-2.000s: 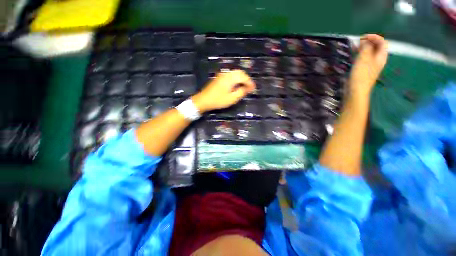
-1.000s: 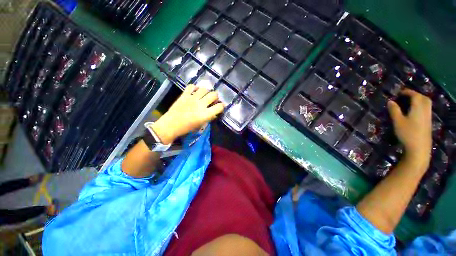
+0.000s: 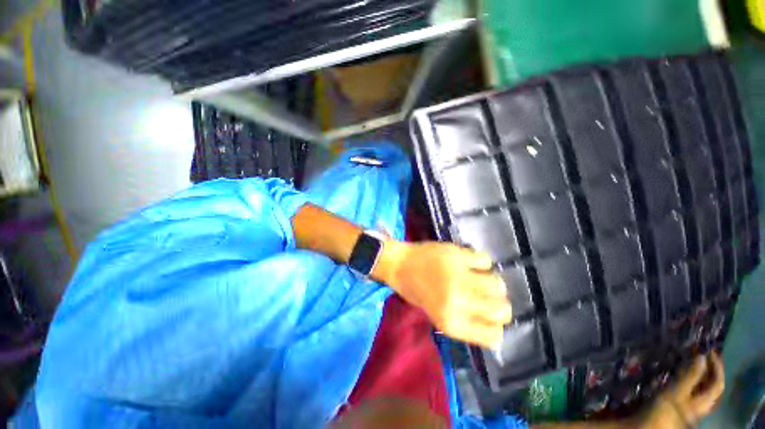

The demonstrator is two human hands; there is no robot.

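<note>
A glossy black tray with square pockets point(image 3: 600, 197) fills the right of the view; its pockets look empty. My left hand point(image 3: 449, 289), with a watch on the wrist, lies over its near edge, fingers curled; a pale glint shows at the fingertips, and any grip is unclear. A second black tray with red and silver parts point(image 3: 633, 364) shows partly below it; the first tray hides the rest. My right hand point(image 3: 696, 390) is blurred at the lower right, beside the parts tray, fingers bent; whether it holds anything is unclear.
Thick stacked black trays point(image 3: 252, 38) lie at the top behind a pale bench edge. Below are more dark trays point(image 3: 243, 142) and a brown box point(image 3: 369, 88). Green bench top point(image 3: 595, 33) shows at the upper right, a yellow object point(image 3: 757, 12) at the corner. Grey floor is left.
The view has swung left. My left hand has moved from the empty tray's near corner along its near edge. My right hand has gone from over the parts tray to the lower right.
</note>
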